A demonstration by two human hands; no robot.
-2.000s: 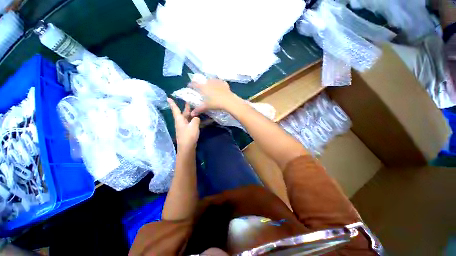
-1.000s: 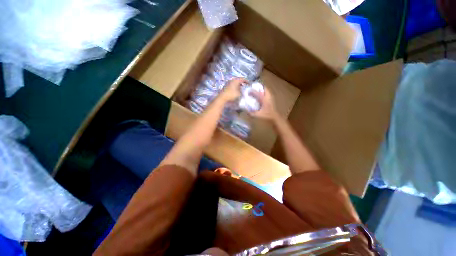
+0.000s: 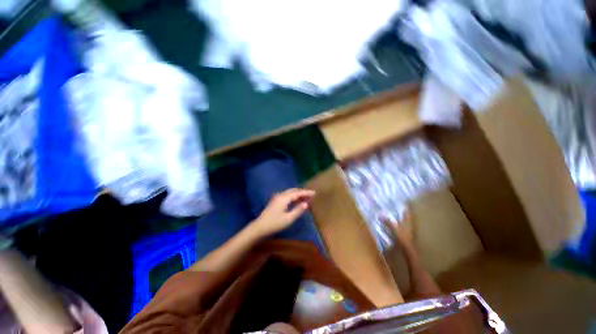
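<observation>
The picture is blurred by motion. My left hand point(image 3: 285, 209) is over my lap, just left of the carton's near wall, with its fingers loosely curled and apart and nothing in it. My right hand point(image 3: 401, 229) is down inside the carton point(image 3: 356, 228), at the near edge of the bagged units point(image 3: 397, 177). Blur hides whether it holds one. The bagged units lie in rows on the left side of the carton.
A bright stack of empty bubble bags point(image 3: 307, 39) lies on the green bench point(image 3: 261, 121). A pile of filled bags point(image 3: 134, 117) is beside the blue bin point(image 3: 62, 124) at left. Loose bubble bags point(image 3: 451, 59) overhang the carton. A person's forearm point(image 3: 29, 293) shows at lower left.
A second ago both hands were together over the carton on a bagged unit. Now my left hand has come out to the left, while my right stays inside. The view has swung back left.
</observation>
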